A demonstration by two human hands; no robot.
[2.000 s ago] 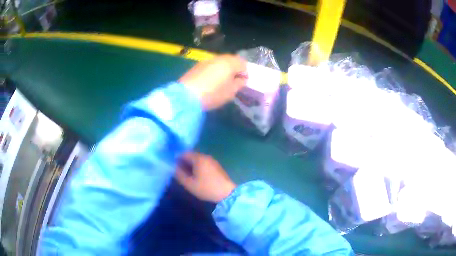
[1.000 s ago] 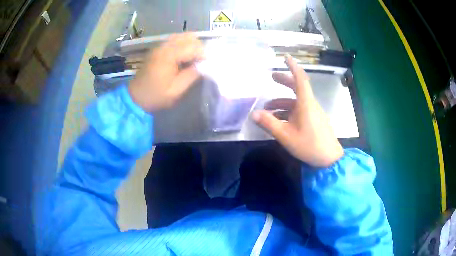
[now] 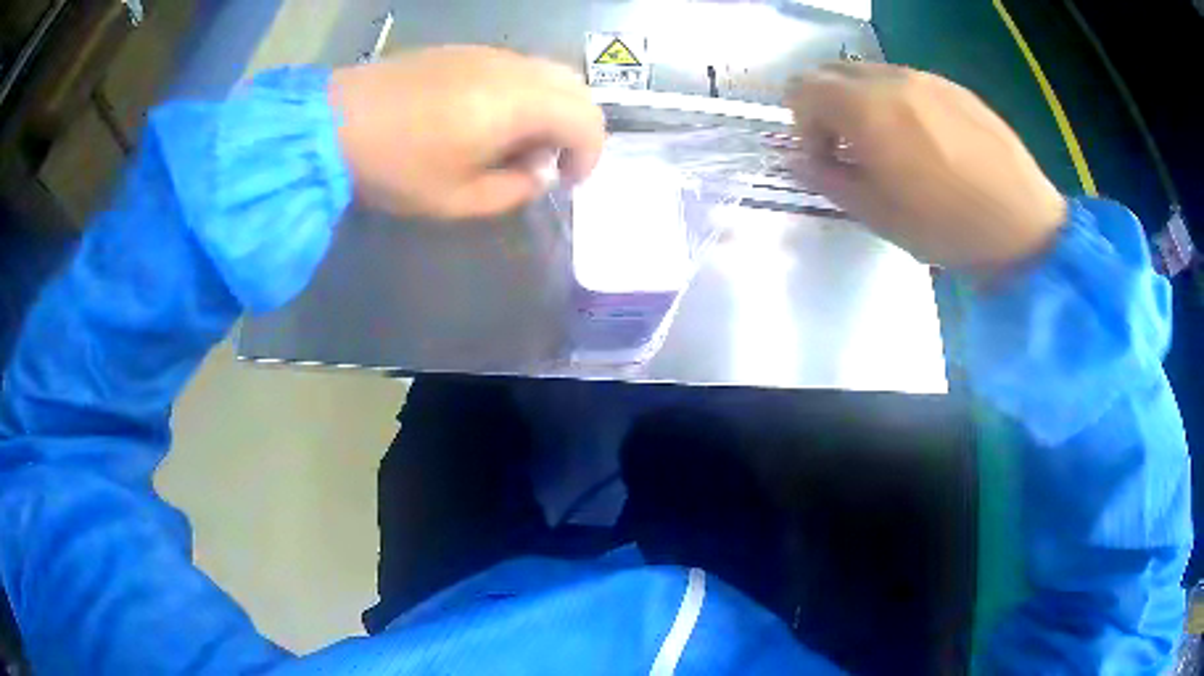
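A boxed product, glaring white on top with a lilac end, lies on the steel work plate inside a clear plastic bag. The bag's open end is spread toward the sealing jaw. My left hand pinches the bag's left side at the box's upper left corner. My right hand, slightly blurred, holds the bag's right side stretched out over the sealing strip. My hands hide parts of the jaw and strip.
A yellow triangle warning label is on the heat sealer behind the jaw. The green conveyor belt with a yellow edge line runs along the right. Brown cartons stand at the left. My legs are under the plate's front edge.
The view has turned from the belt of bagged boxes to the sealer. My right hand has moved from beside the box up and right, closing on the bag, which is now stretched sideways.
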